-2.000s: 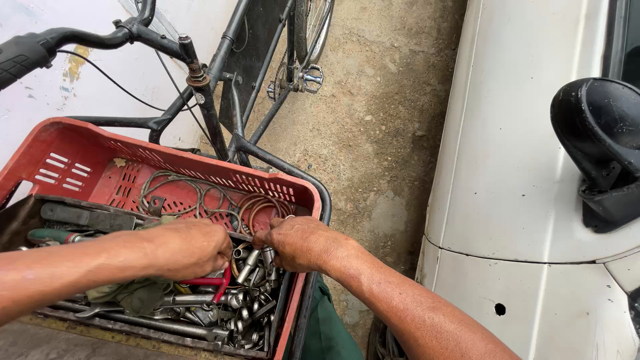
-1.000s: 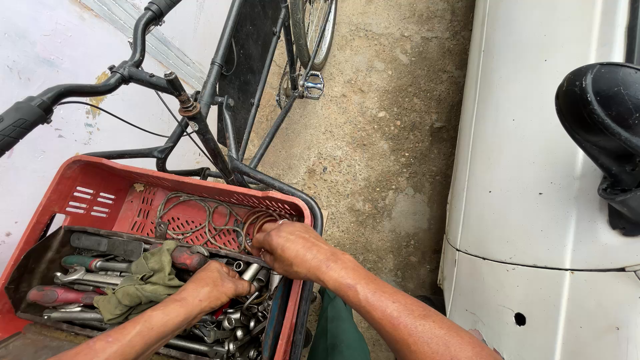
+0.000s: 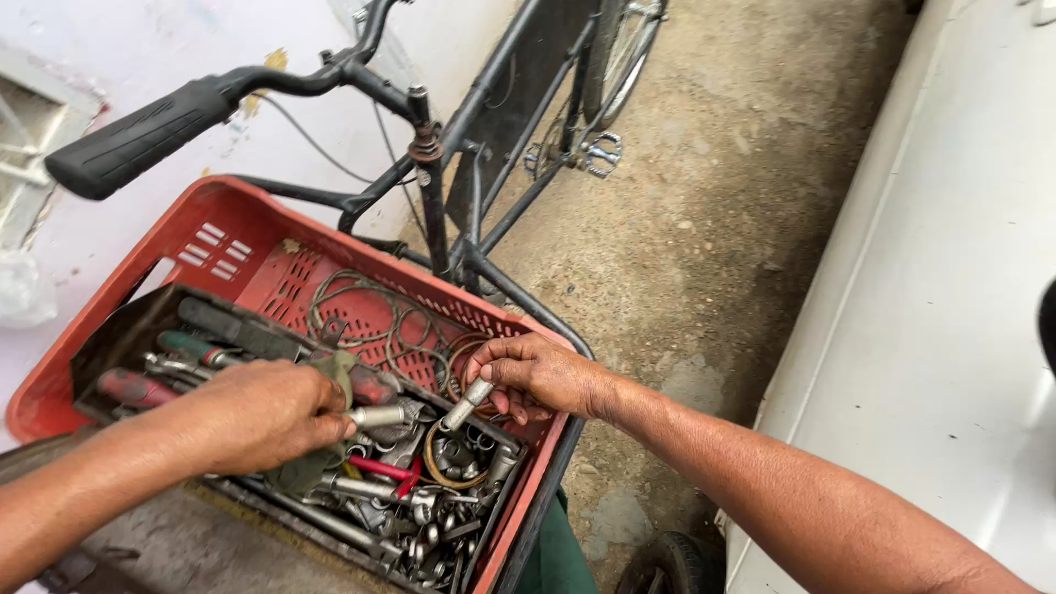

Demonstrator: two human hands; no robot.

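Between the thumb and fingers of my right hand [image 3: 528,375] is a metal tube-shaped socket [image 3: 467,404], tilted over the right part of a dark metal tool tray [image 3: 128,326]. My left hand [image 3: 276,408] grips a similar metal socket [image 3: 377,416], beside an olive cloth [image 3: 305,472]. Loose sockets, wrenches and a red-handled tool [image 3: 384,469] fill the tray below both hands. A brown ring [image 3: 431,462] lies on the sockets. The tray sits in a red plastic crate [image 3: 223,194], with coiled wire [image 3: 396,330] behind it.
The crate rests at a black bicycle frame [image 3: 511,289], whose handlebar grip [image 3: 140,136] reaches over it at the left. A white vehicle body [image 3: 916,330] stands on the right. Concrete ground [image 3: 685,247] lies between them, and a small wheel [image 3: 672,565] shows at the bottom.
My right hand has lifted away from the crate's contents with a socket in its fingers. My left hand has moved left, away from the loose sockets, and holds a socket over the cloth.
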